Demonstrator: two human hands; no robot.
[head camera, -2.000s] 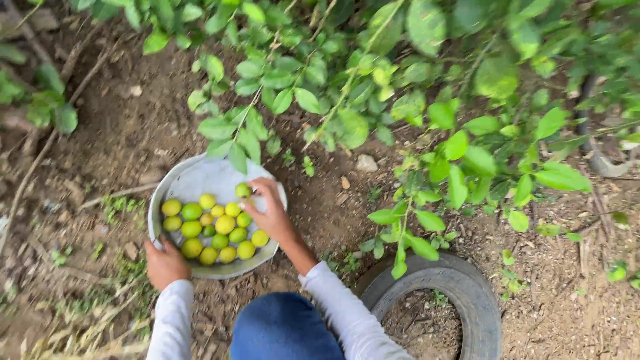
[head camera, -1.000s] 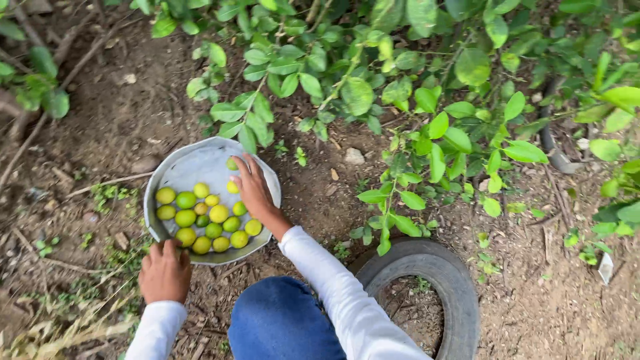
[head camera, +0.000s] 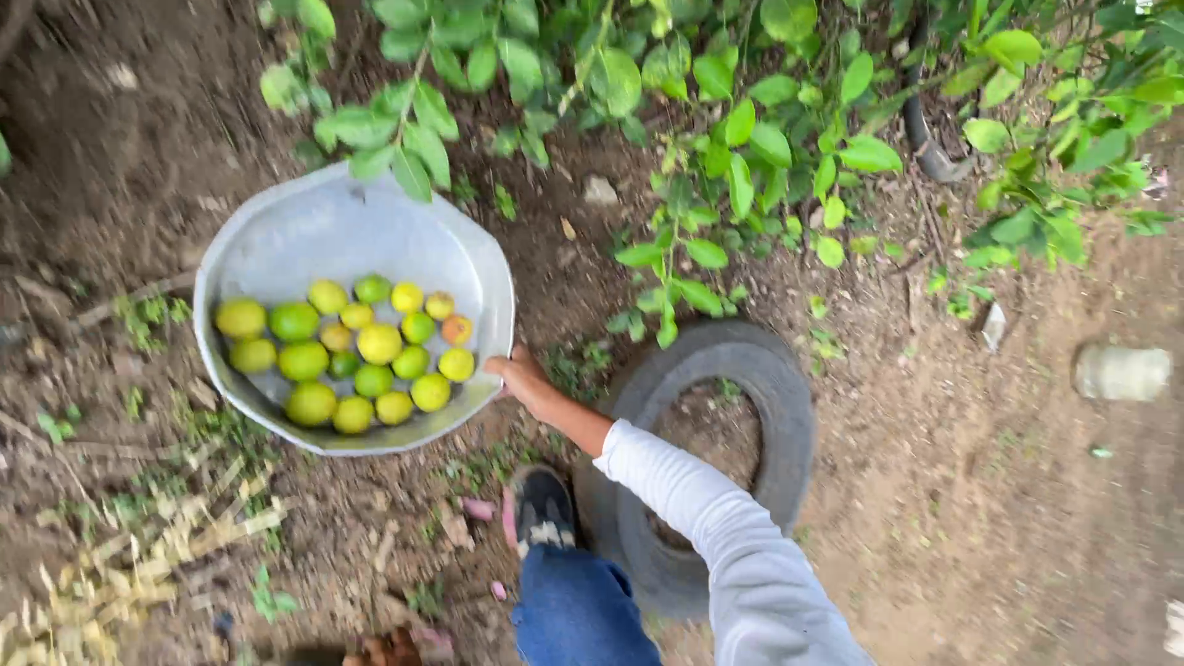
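My right hand (head camera: 527, 377) grips the right rim of a dented round metal basin (head camera: 356, 217), fingers inside and out of sight below the edge. Several yellow and green citrus fruits (head camera: 379, 343) lie gathered in its lower half, one with an orange-brown patch. The basin is tilted and seems held over the soil. At the bottom edge a blurred brown shape, cut off by the frame, looks like fingers of my left hand (head camera: 387, 647), away from the basin; what it does cannot be told.
A worn tyre (head camera: 786, 416) lies on the soil right of my shoe (head camera: 543, 504). Leafy branches (head camera: 740, 139) hang across the top, some leaves over the basin's rim. A curved black piece (head camera: 930, 148) lies at upper right, a cloudy jar-like container (head camera: 1122, 372) at far right. Dry straw (head camera: 120, 573) is at lower left.
My right hand has moved from among the fruits to the basin's right rim. My left hand has left the basin's lower left side. A shoe now shows beside the tyre.
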